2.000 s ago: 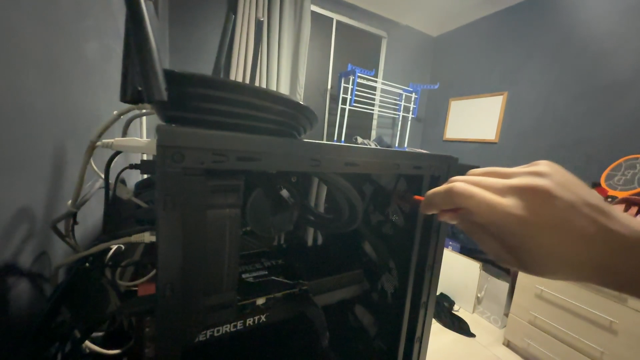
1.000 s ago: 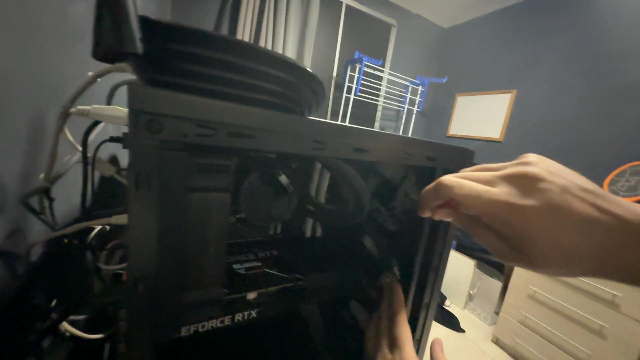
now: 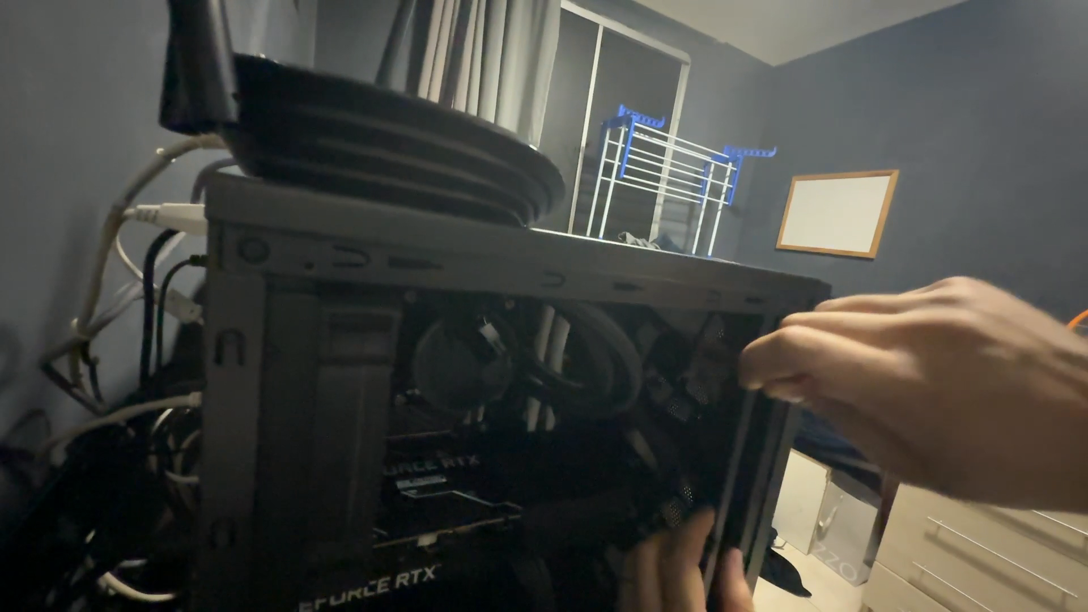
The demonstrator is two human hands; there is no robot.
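An open black computer case [image 3: 510, 225] fills the middle of the head view, showing a GeForce RTX graphics card [image 3: 374, 586], a round dark part [image 3: 463, 361] and thick dark tubes [image 3: 625, 365]. My right hand [image 3: 901, 374] is at the upper part of the case's front right edge, fingers curled together; what lies between the fingertips is hidden. Low on the same edge, my left hand [image 3: 680, 569] reaches up from the bottom of the view, its fingers inside the frame and its thumb on the other side of a thin vertical strip [image 3: 731, 493].
A round black ribbed object [image 3: 391, 144] rests on top of the case. Light and dark cables [image 3: 110, 229] run behind it at the left. A drawer unit [image 3: 977, 544] stands at lower right, and a white and blue drying rack [image 3: 671, 161] is further back.
My left hand, out of view two seconds ago, has come in at the lower front edge of the case. The orange-red tip at my right fingers in the oldest frame no longer shows.
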